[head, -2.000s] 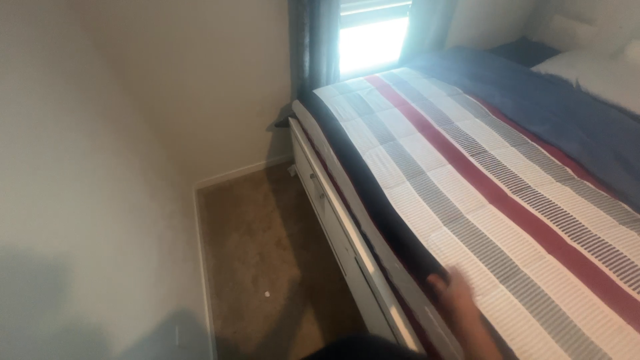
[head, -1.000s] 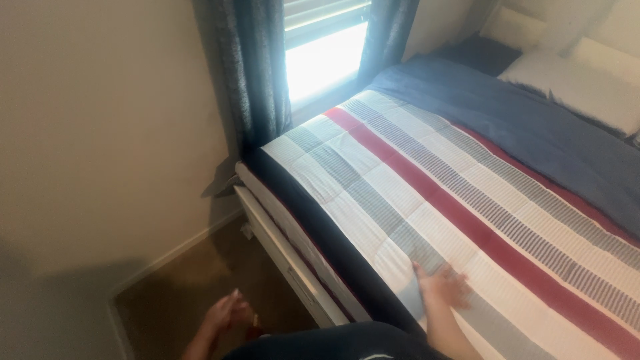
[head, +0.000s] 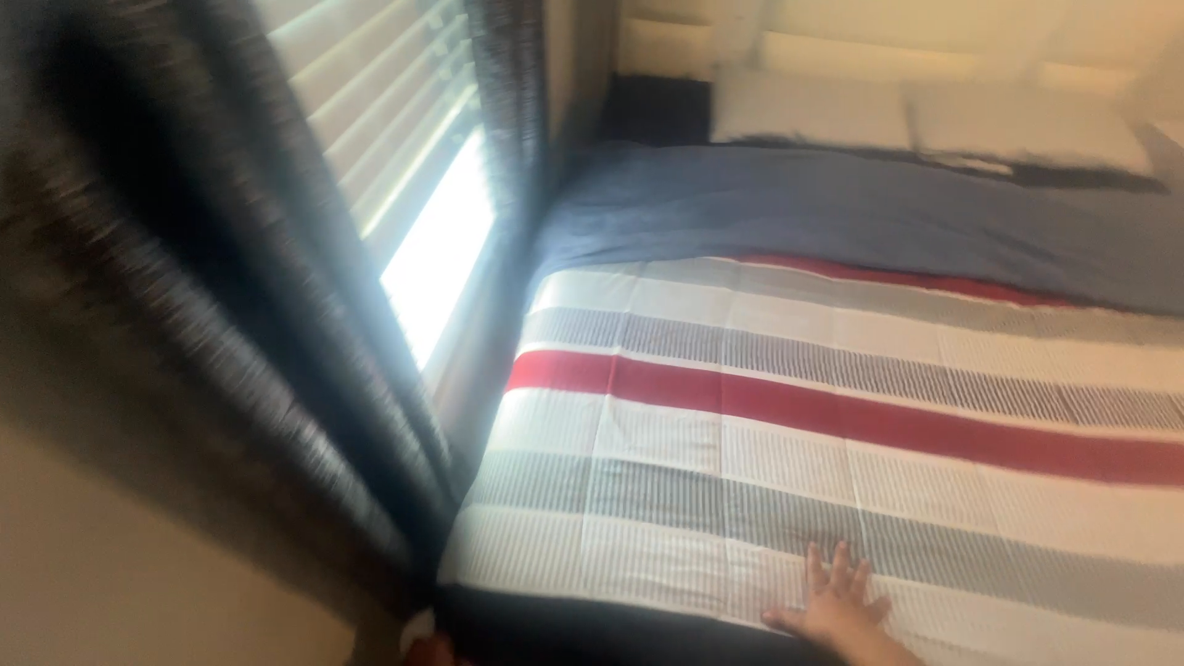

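Note:
A striped comforter (head: 786, 453) in white, gray and red, with a dark border along its near edge, covers the bed. My right hand (head: 837, 601) rests on it at the lower right, palm down with its fingers spread and nothing held. At the bottom edge, beside the comforter's near left corner, a blurred part of my left hand (head: 430, 650) shows. Its fingers are mostly out of view, so its hold cannot be told. A blue-gray sheet or blanket (head: 795, 199) lies across the bed beyond the stripes.
Dark curtains (head: 222, 240) hang on the left around a bright window with white blinds (head: 370, 102). Two light pillows (head: 814, 106) lie at the far end before a cream headboard (head: 851, 51). A beige wall (head: 139, 555) is at the lower left.
The view has swung toward the window and the head of the bed. My left hand, seen over the floor beside the bed one second ago, is now by the comforter's corner.

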